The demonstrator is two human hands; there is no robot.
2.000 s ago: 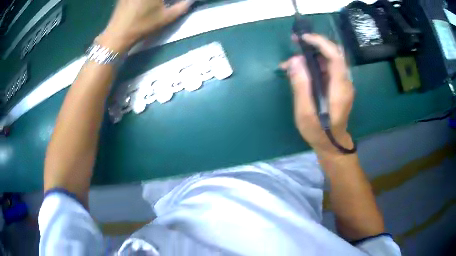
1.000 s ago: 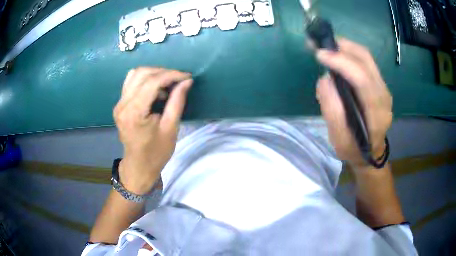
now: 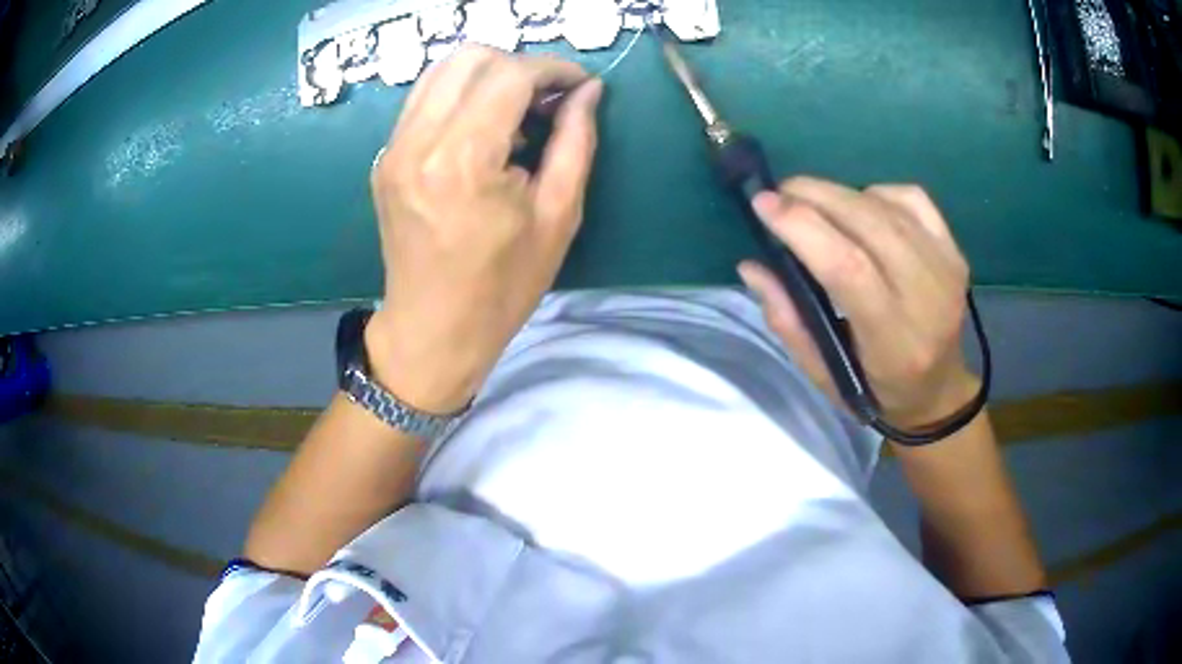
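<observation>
A whitish-silver board panel (image 3: 402,48) lies on the green mat at the top of the view, with a row of several pale rounded units. My right hand (image 3: 875,292) is shut on a black soldering iron (image 3: 793,266); its tip is at the panel's right part, by the last units. My left hand (image 3: 486,208) pinches a thin silvery solder wire (image 3: 625,57) between thumb and finger. The wire curves up to the same spot near the iron tip. Whether wire and tip touch is too small to tell. A dark thing shows inside the left hand, unclear.
The white rail (image 3: 91,68) crosses the upper left. Slim silver tweezers (image 3: 1042,78) lie at the upper right, beside the black stand (image 3: 1102,59). A yellowish-olive square (image 3: 1164,169) is at the right edge. The iron's cord loops at my right wrist.
My left hand has moved up and right to the panel with the wire. My right hand has moved left and down, and the iron tip now points at the panel's right part.
</observation>
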